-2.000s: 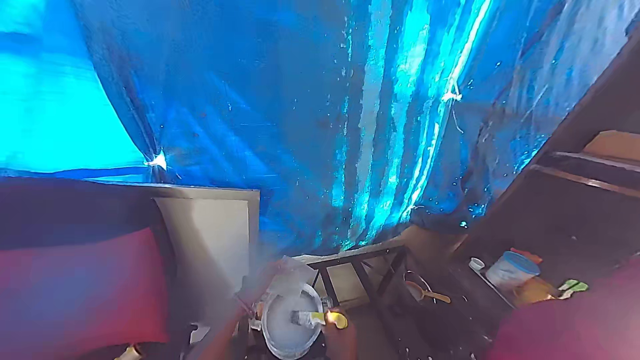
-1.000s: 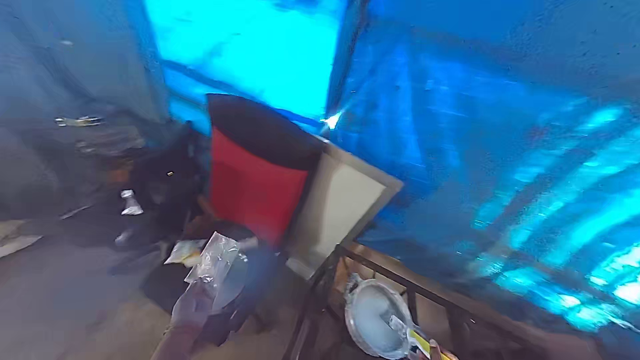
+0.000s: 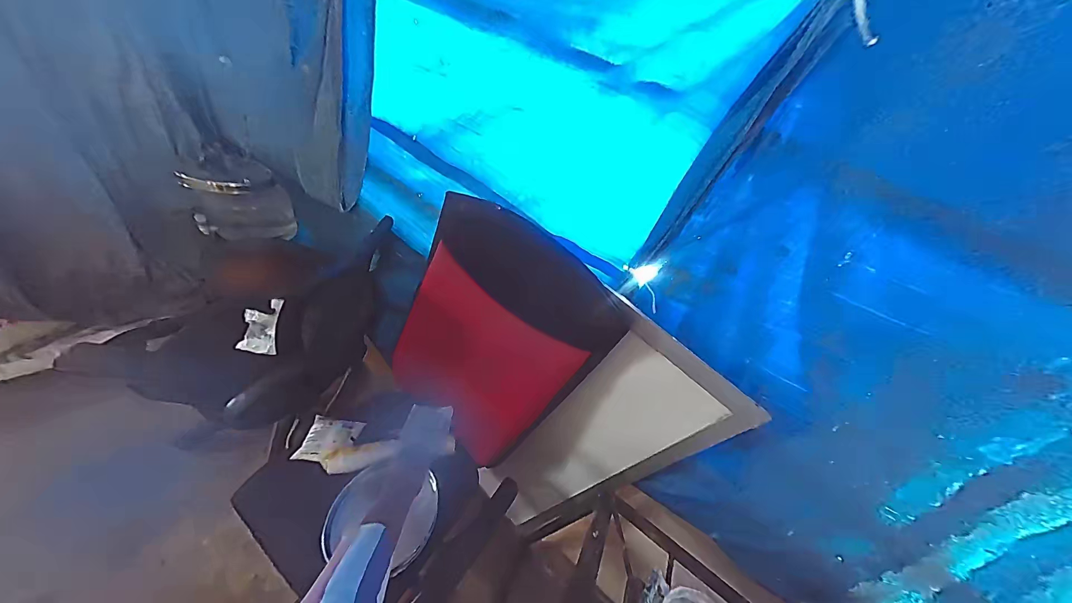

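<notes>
My left hand [image 3: 406,481], heavily blurred, reaches up from the bottom over a round, pale-rimmed container or lid [image 3: 335,523] on a dark chair seat [image 3: 272,511]. A translucent plastic packet [image 3: 427,425] is at its fingertips; the blur hides whether the fingers grip it. Left of the hand lies a white packet with printing [image 3: 328,437], with a pale yellowish item [image 3: 356,457] beside it. My right hand is out of view. At the bottom edge, only a bit of a pale vessel [image 3: 688,595] shows, near the dark frame.
A red-and-black chair back or panel [image 3: 486,352] leans by a framed pale board [image 3: 624,414]. A dark rack-like frame [image 3: 590,544] stands at lower right. A dark bag or cloth [image 3: 201,360] bears a clear wrapper [image 3: 261,327]. Blue tarpaulin [image 3: 837,335] forms the wall.
The view has swung left. My left hand, holding a clear plastic packet one second ago, now reaches over the round container. My right hand, earlier at the pale pot with a yellow item, has left the view.
</notes>
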